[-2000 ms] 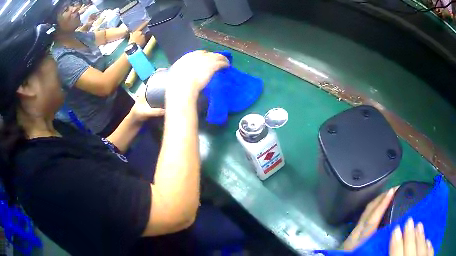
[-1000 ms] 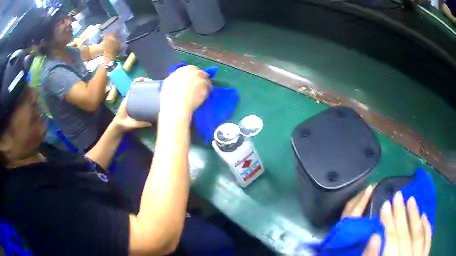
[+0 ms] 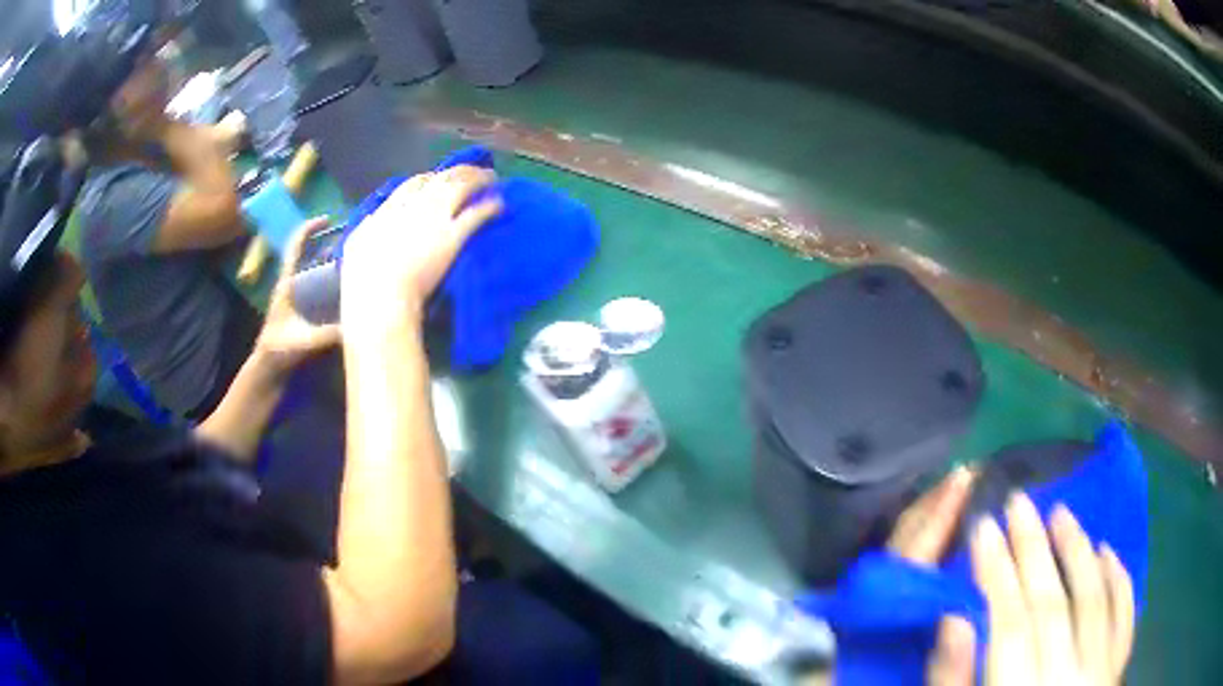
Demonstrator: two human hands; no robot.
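Observation:
At the lower right, a dark grey speaker unit [image 3: 1019, 469] stands partly covered by a blue cloth [image 3: 1107, 516]. My right hand [image 3: 1053, 583] presses the cloth against the unit with its fingers together. My left hand [image 3: 935, 520] holds the unit's left side, mostly hidden behind the cloth and cut off below. Just left of it, a second speaker unit [image 3: 865, 375] stands upright with its smooth black base and four round feet facing up.
A white bottle [image 3: 600, 409] with its lid open stands left of the units. A person [image 3: 389, 442] at the left wipes another unit with a blue cloth [image 3: 523, 255]. Another person sits beyond. A brown-red strip [image 3: 805, 241] crosses the green bench; grey units stand at the back.
The view has shifted, so the bottle and units sit further left. My right hand has moved over the front unit with the cloth. The neighbour's cloth now covers more of their unit.

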